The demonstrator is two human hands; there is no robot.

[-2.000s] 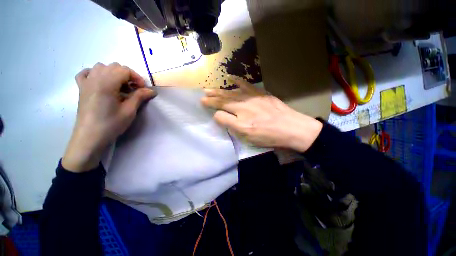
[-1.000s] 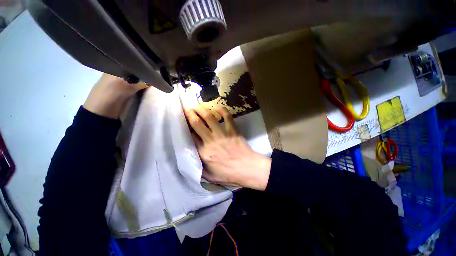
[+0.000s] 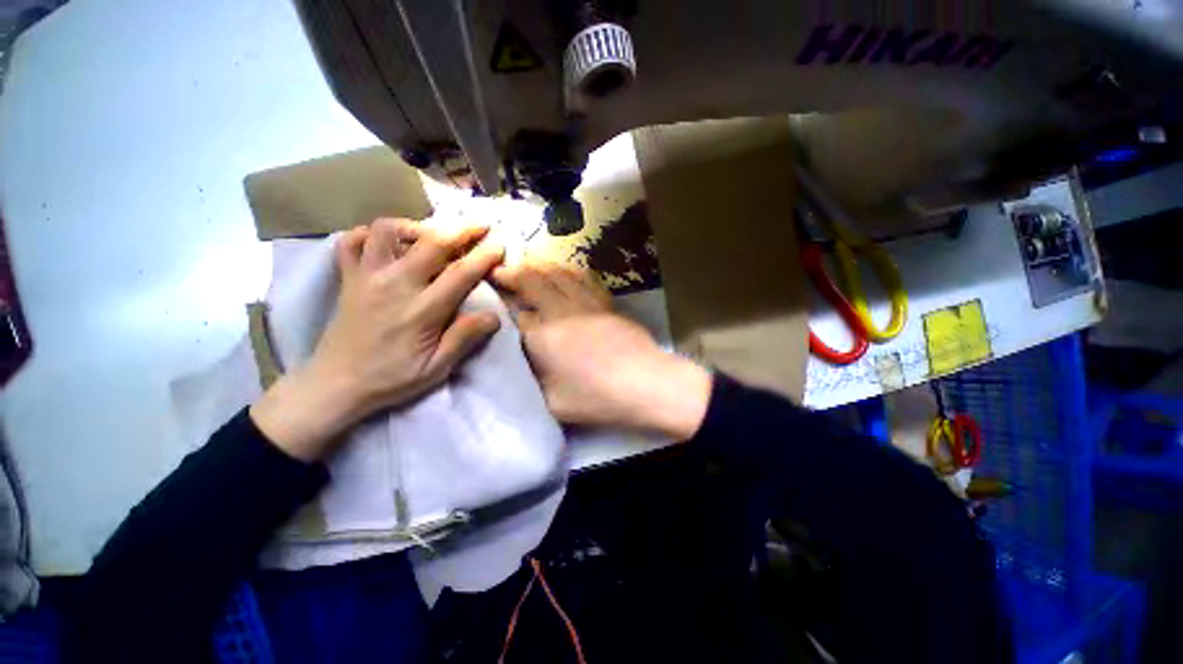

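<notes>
White pocketing cloth [image 3: 480,435] lies on the machine table in front of the lit needle area, its lower edge hanging over the table's front edge. A tan fabric piece [image 3: 324,191] shows beyond it at the left of the needle. My left hand [image 3: 396,318] lies flat on the cloth, fingertips near the presser foot. My right hand [image 3: 590,350] rests at the cloth's right edge, its fingertips close to my left fingertips and partly blurred. The sewing machine head [image 3: 727,65] stands above; the needle itself is too bright to make out.
A tan panel [image 3: 727,247] lies on the bed right of the needle. Scissors with red and yellow handles [image 3: 856,305] lie beyond it. A yellow patch [image 3: 956,337] marks the table. A blue crate [image 3: 1025,454] stands at the right, with another pair of scissors [image 3: 954,441] there.
My left hand has come from the cloth's far left corner onto the cloth by the needle. My right hand has moved left to the needle area. The cloth has shifted left and tan fabric now shows.
</notes>
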